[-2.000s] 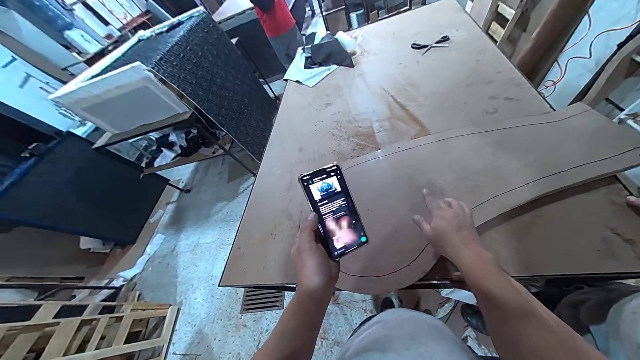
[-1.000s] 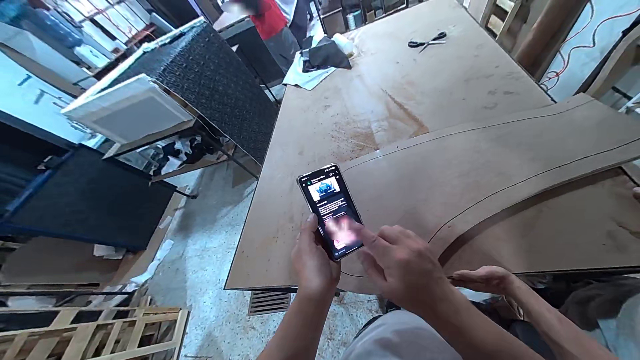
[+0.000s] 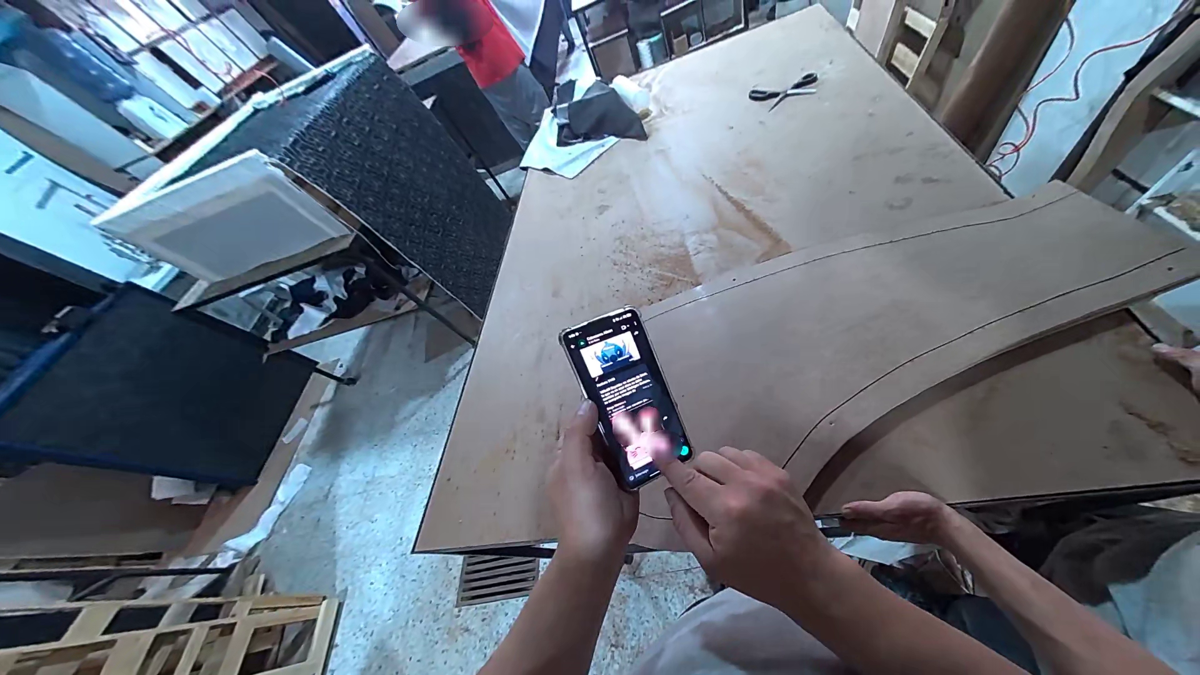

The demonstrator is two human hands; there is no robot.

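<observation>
My left hand [image 3: 592,483] holds a smartphone [image 3: 623,394] upright over the near edge of a wooden table, its lit screen facing me. The fingers of my right hand [image 3: 741,506] are bent, with the index fingertip at the lower right of the screen; nothing is held in that hand. Under and beyond the phone lies a curved flat board [image 3: 900,309] with dark lines drawn along it. It rests on the brown table top [image 3: 525,375].
Scissors [image 3: 784,91] and dark and white cloths [image 3: 600,112] lie farther up the table. A co-worker's hand [image 3: 900,517] is at the near edge on the right. A person in red [image 3: 487,42] stands beyond. Upholstered furniture [image 3: 394,159] and wooden frames [image 3: 187,637] stand left.
My right hand has moved left from the curved board to the phone, where it still is. The co-worker's open hand has appeared at the table's near edge.
</observation>
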